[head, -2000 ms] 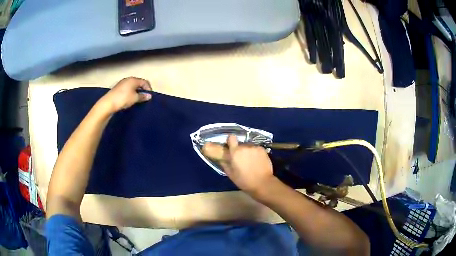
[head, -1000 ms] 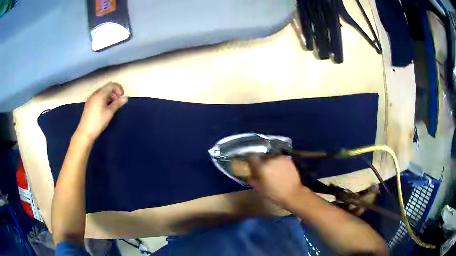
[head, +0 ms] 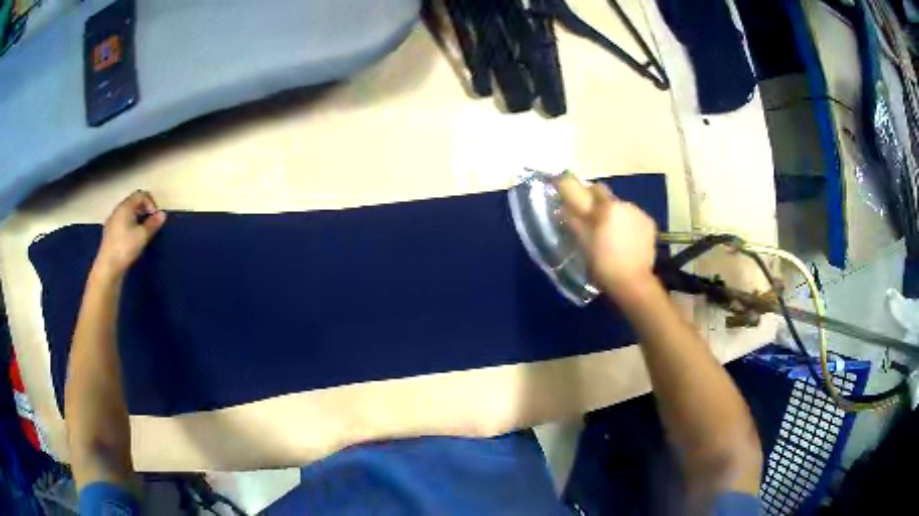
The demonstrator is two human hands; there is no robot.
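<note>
Dark navy trousers [head: 333,292] lie flat and lengthwise on the cream pressing table [head: 403,403]. My left hand [head: 131,230] is at their far edge near the left end, with fingertips pinched on the cloth edge. My right hand [head: 612,237] is closed round the light wooden handle of the silver steam iron [head: 552,240]. The iron stands on the right part of the cloth, its tip at the far edge, pointing away from me. Its yellow hose [head: 806,272] and a dark cord run off to the right.
A grey padded board [head: 232,60] with a phone [head: 111,60] on it is at the far left. Black hangers [head: 514,55] lie at the far side. Navy pieces [head: 713,55] hang at the far right. A blue lattice crate [head: 811,433] is at the near right.
The iron has moved right along the cloth and turned from pointing left to pointing away. My left hand remains at the far edge. The whole view has shifted.
</note>
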